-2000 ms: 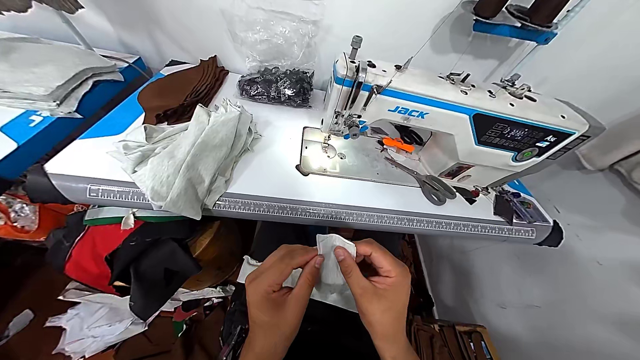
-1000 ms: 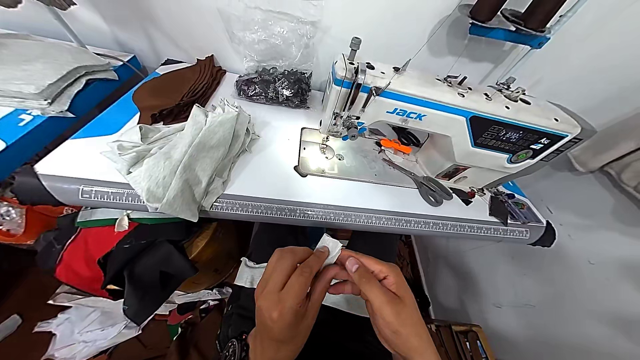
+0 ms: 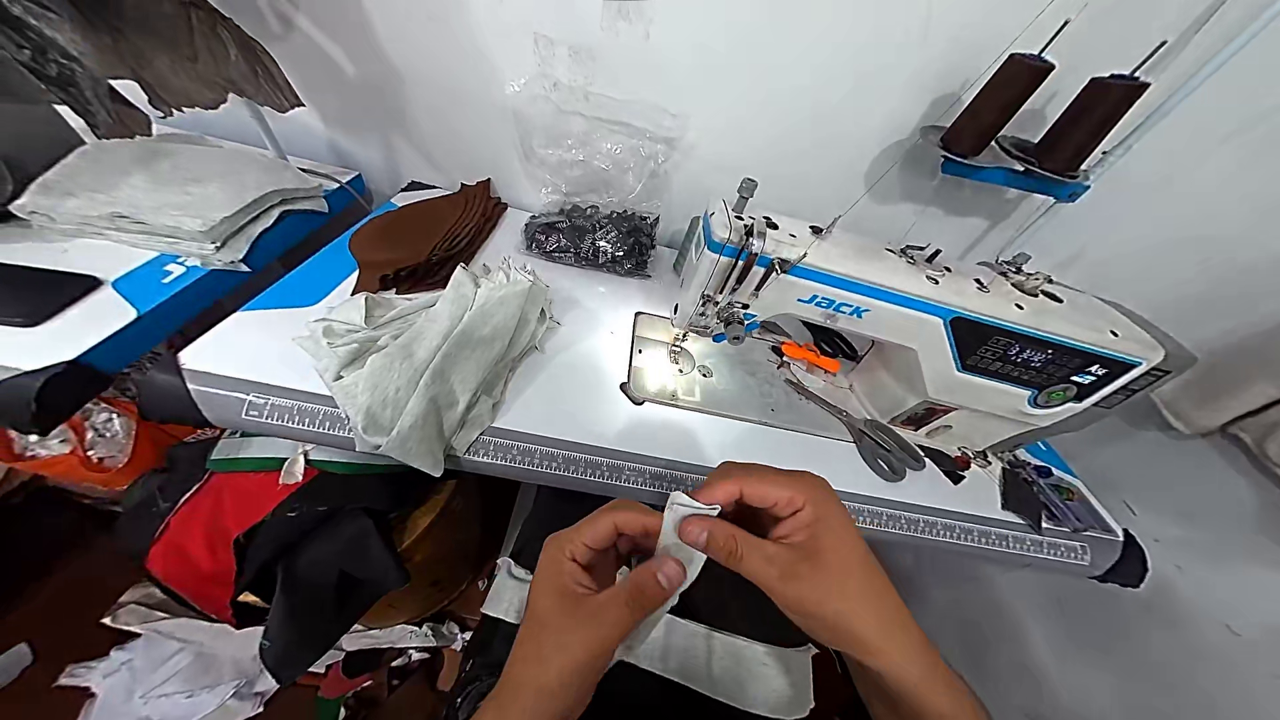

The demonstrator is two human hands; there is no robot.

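A folded strip of pale grey-green fabric [image 3: 683,530] is pinched between my hands in front of the table edge. My left hand [image 3: 605,590] grips it lower down, thumb on top. My right hand [image 3: 775,550] holds its upper folded end between thumb and fingers. More of the pale fabric [image 3: 740,665] lies below across my lap. Beyond my hands stands a Jack sewing machine [image 3: 900,330], its lamp lighting the metal needle plate [image 3: 665,365]. A heap of pale fabric pieces [image 3: 430,360] rests on the table to the left.
Grey-handled scissors [image 3: 875,440] and an orange-handled tool [image 3: 810,357] lie by the machine. Brown fabric pieces [image 3: 430,235] and a clear bag of small dark items [image 3: 590,240] are farther back. A ruler strip [image 3: 580,463] runs along the table's front edge. Cloth scraps [image 3: 180,660] lie lower left.
My hands have shifted on the fabric. The small piece at my fingers a second ago now shows as a longer folded strip, held upright between both hands.
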